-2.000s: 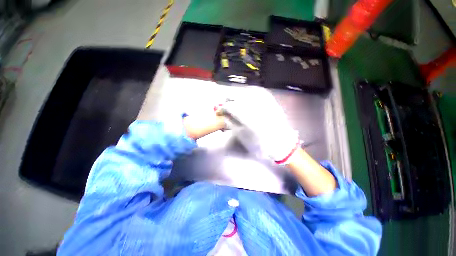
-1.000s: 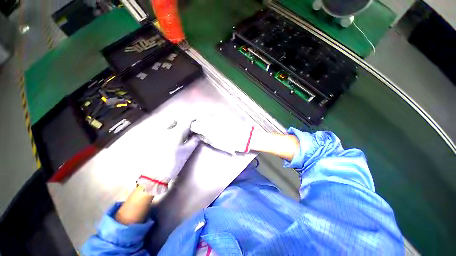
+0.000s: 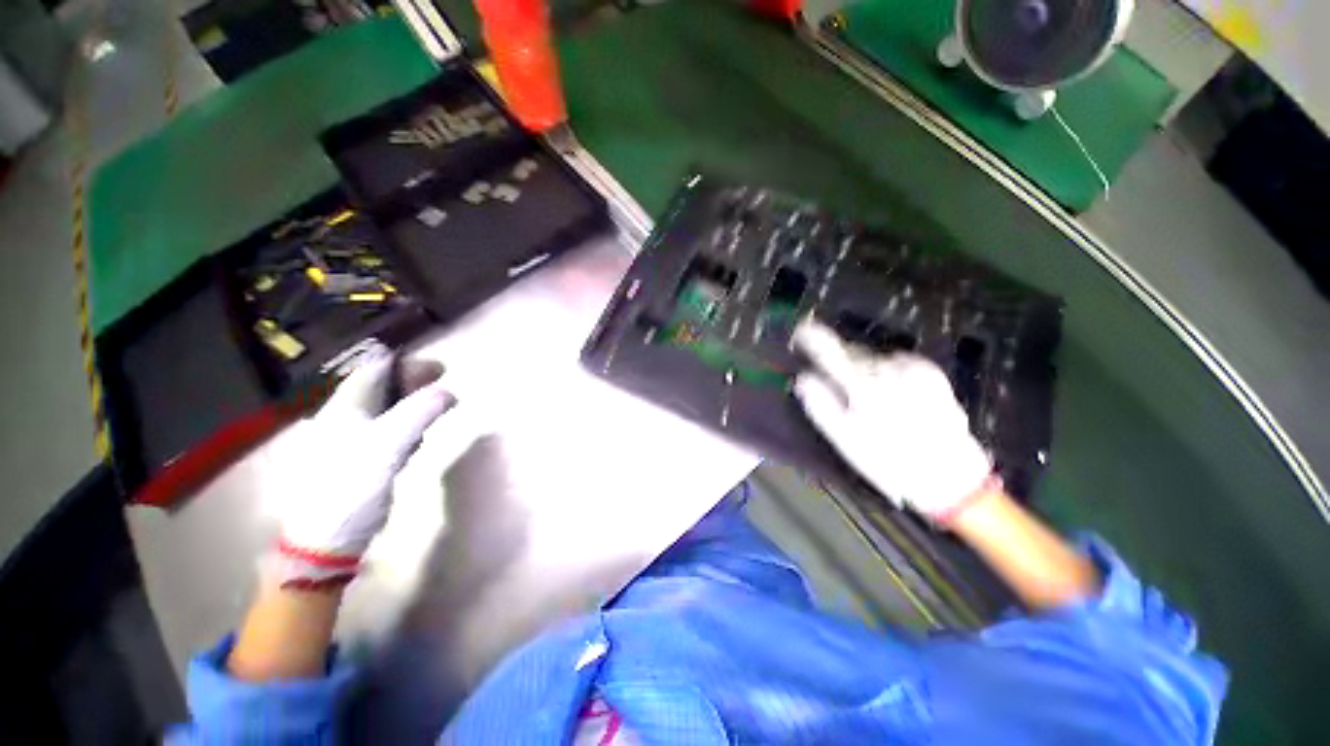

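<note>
My right hand (image 3: pixel 897 426), in a white knit glove with a red cuff edge, lies over the black solder carrier (image 3: pixel 1006 313), fingers pointing at its cutouts. Blur hides whether it grips the carrier. Green circuit board (image 3: pixel 708 350) shows through the carrier's openings. The carrier lies at the conveyor's near side, its left part reaching the bench edge. My left hand (image 3: pixel 343 452), in the same glove, is over the bench's left part beside the trays. Its thumb and fingers are apart and no held thing shows.
Black parts trays (image 3: pixel 489 241) stand at the back left, holding yellow-ended strips and small grey pieces. A red-wrapped post (image 3: pixel 519 66) rises behind them. The green conveyor (image 3: pixel 1167 481) runs along the right. A small fan (image 3: pixel 1039 41) stands beyond. A dark bin (image 3: pixel 66 583) is at lower left.
My hands, together over the bench a second ago, are now apart: left moved towards the trays, right onto the carrier. The carrier lies closer to me and is turned slightly.
</note>
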